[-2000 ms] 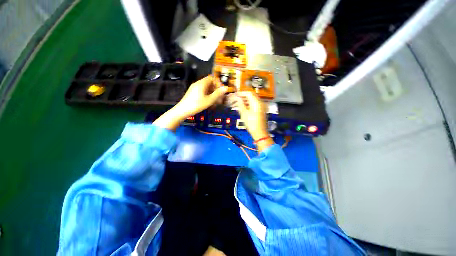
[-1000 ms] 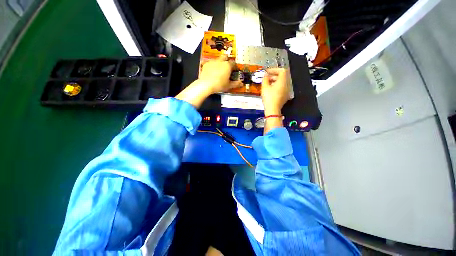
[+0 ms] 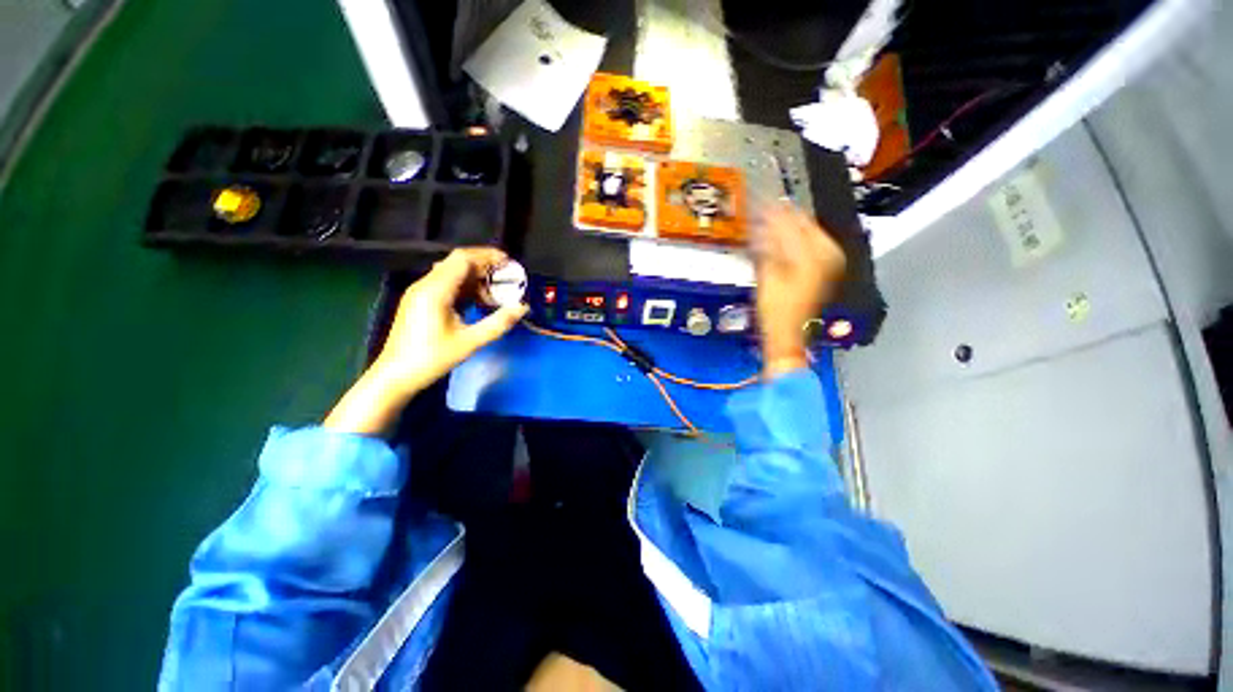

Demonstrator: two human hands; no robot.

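My left hand (image 3: 440, 325) holds a round white-faced part (image 3: 507, 283) between thumb and fingers, in front of the machine's left end. My right hand (image 3: 798, 270) is blurred, over the right side of the machine; whether it holds anything cannot be told. Three orange fixtures stand on the machine: a back one (image 3: 629, 112) with a dark recess, a front left one (image 3: 611, 191) and a front right one (image 3: 702, 202), the front two with small parts in their centres. The black compartment tray (image 3: 354, 243) lies at left, with an amber part (image 3: 235, 204) in one pocket.
The metal fixture plate (image 3: 774, 156) lies behind and right of the fixtures. The control panel (image 3: 649, 311) faces me, with an orange cable (image 3: 703, 384) before it. A white paper (image 3: 536, 65) is at back left, a crumpled white cloth (image 3: 838, 125) at right. A grey cabinet (image 3: 1041, 419) stands at right.
My left hand has moved from the fixtures left and toward me and now holds the white-faced part. My right hand has moved right, off the front right fixture, uncovering the fixtures.
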